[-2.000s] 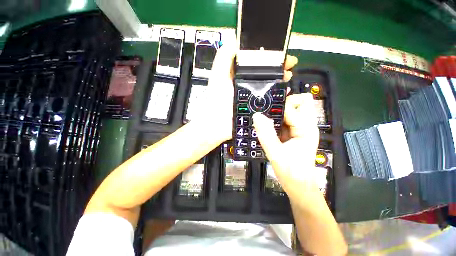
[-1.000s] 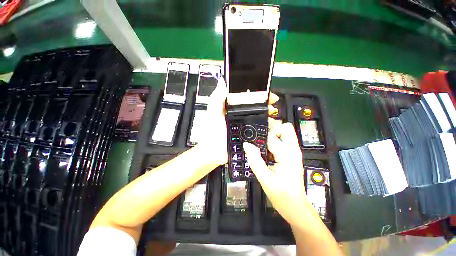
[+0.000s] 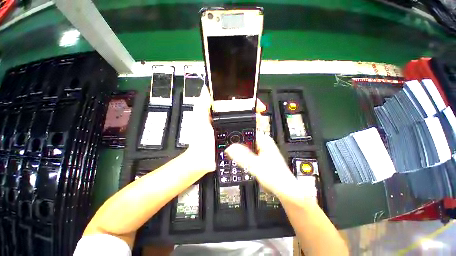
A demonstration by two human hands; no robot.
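An open flip phone (image 3: 233, 65) stands upright above the foam phone tray (image 3: 165, 231), its gold-rimmed dark screen half up and its lower half towards me. A black keypad (image 3: 232, 172) with white digits lies on the lower half. My left hand (image 3: 202, 137) holds the phone by its left side; the fingers behind it are hidden. My right hand (image 3: 267, 162) is at the phone's right side, its thumb over the upper keys and fingertips showing beside the hinge. The tray holds two opened phones (image 3: 154, 129) at its back left and several folded phones (image 3: 296, 125).
A tall stack of glossy black trays (image 3: 45, 150) stands at the left. Blue-grey piles with white tops (image 3: 360, 155) lie at the right, beside a red bin (image 3: 420, 70). A white rail (image 3: 320, 68) and post (image 3: 97, 35) edge the green conveyor (image 3: 165, 30).
The view has shifted. The phone's whole screen half now shows, and the phone sits further left over the tray. My right thumb has moved across the upper keys. Both hands stay on the phone.
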